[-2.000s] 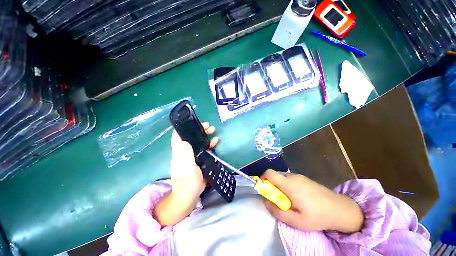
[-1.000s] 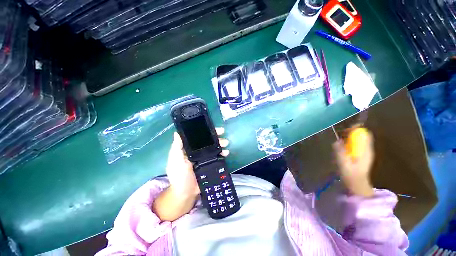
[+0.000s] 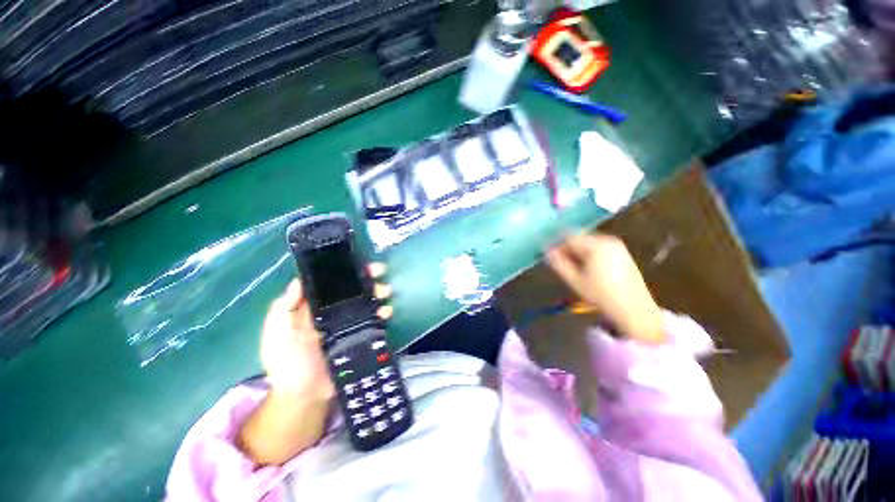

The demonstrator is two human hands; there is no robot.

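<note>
My left hand (image 3: pixel 294 343) holds an open black flip phone (image 3: pixel 339 279) from its left side, screen half up and white-number keypad half down. A few fingertips show at the phone's right edge. My right hand (image 3: pixel 601 279) is blurred over the bench's front edge and the carton, with nothing visible in it. Whether its fingers are apart is unclear. A small orange-yellow piece (image 3: pixel 579 307) shows below it, over the carton. A clear lens tray (image 3: pixel 456 172) with several black-framed lenses lies on the bench. Pink tweezers (image 3: pixel 552 176) lie at its right end.
On the green bench (image 3: pixel 245 176) are clear film (image 3: pixel 211 279), a crinkled clear piece (image 3: pixel 464 279), a white cloth (image 3: pixel 608 172), a white bottle (image 3: pixel 491 74), an orange-red device (image 3: pixel 571 51) and a blue pen (image 3: pixel 579 100). A brown carton (image 3: pixel 711 284) is at right. Trays (image 3: pixel 196 69) stand behind.
The yellow-handled tool has left the phone and my right hand, which moved right, then up toward the bench edge. The phone turned face-up toward me. The whole view has shifted.
</note>
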